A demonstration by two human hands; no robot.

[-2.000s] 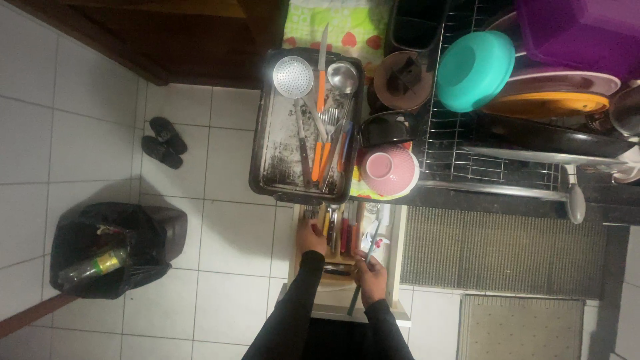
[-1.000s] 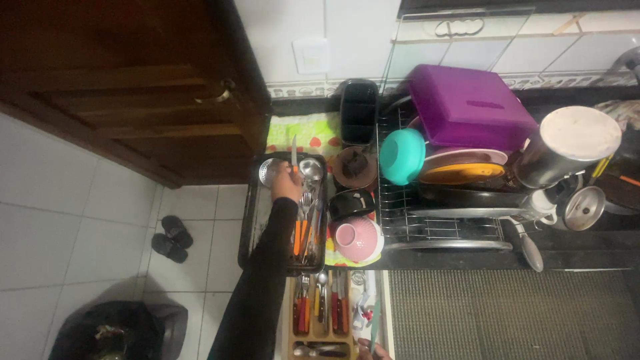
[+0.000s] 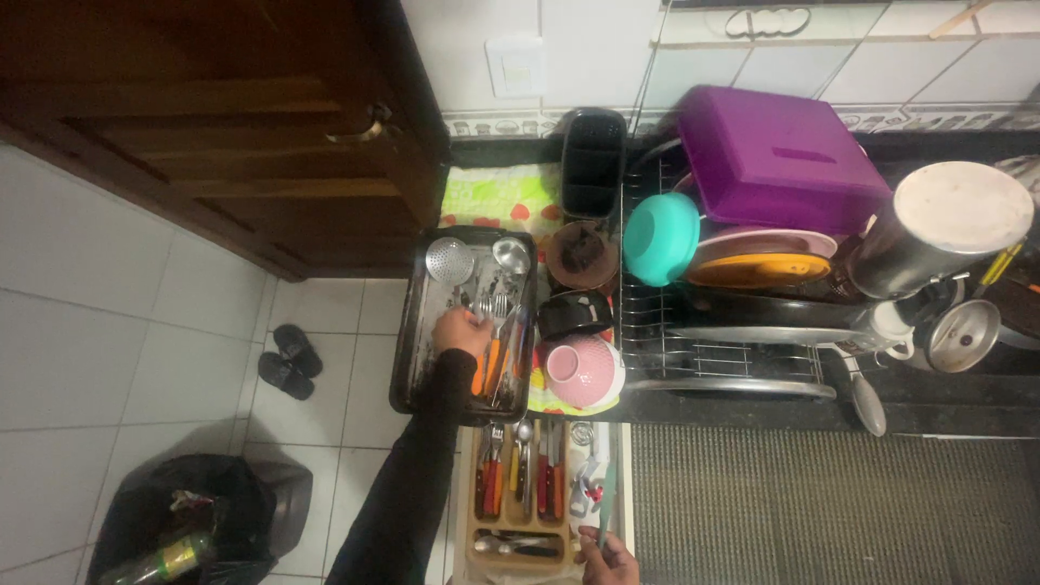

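My left hand (image 3: pixel 461 331) is inside a dark, worn baking tray (image 3: pixel 400 370), its fingertips at the cutlery; what they grip is hard to make out. Beside it lie forks (image 3: pixel 498 307) and orange-handled cutlery (image 3: pixel 490 366). A skimmer (image 3: pixel 449 261) and a ladle (image 3: pixel 511 255) lie at the tray's far end. Below the tray, an open drawer (image 3: pixel 626 487) holds a tan cutlery organizer (image 3: pixel 526 528) with forks, spoons and red- and orange-handled knives (image 3: pixel 551 479) in separate compartments. Over the drawer's right side, my right hand (image 3: pixel 608 556) holds a thin green utensil (image 3: pixel 608 500) upright in the view.
Right of the tray are a pink bowl (image 3: pixel 581 371), a black bowl (image 3: pixel 575 315) and a dish rack (image 3: pixel 642 325) with a turquoise bowl (image 3: pixel 662 239), plates and a purple container (image 3: pixel 780 162). A wooden door (image 3: pixel 244 146), black slippers (image 3: pixel 290 361) and a bagged bin (image 3: pixel 162 512) are left.
The orange-handled knife my left hand touched at the tray's far end is no longer there. An orange handle now shows among the drawer's knives. My left hand is lower in the tray.
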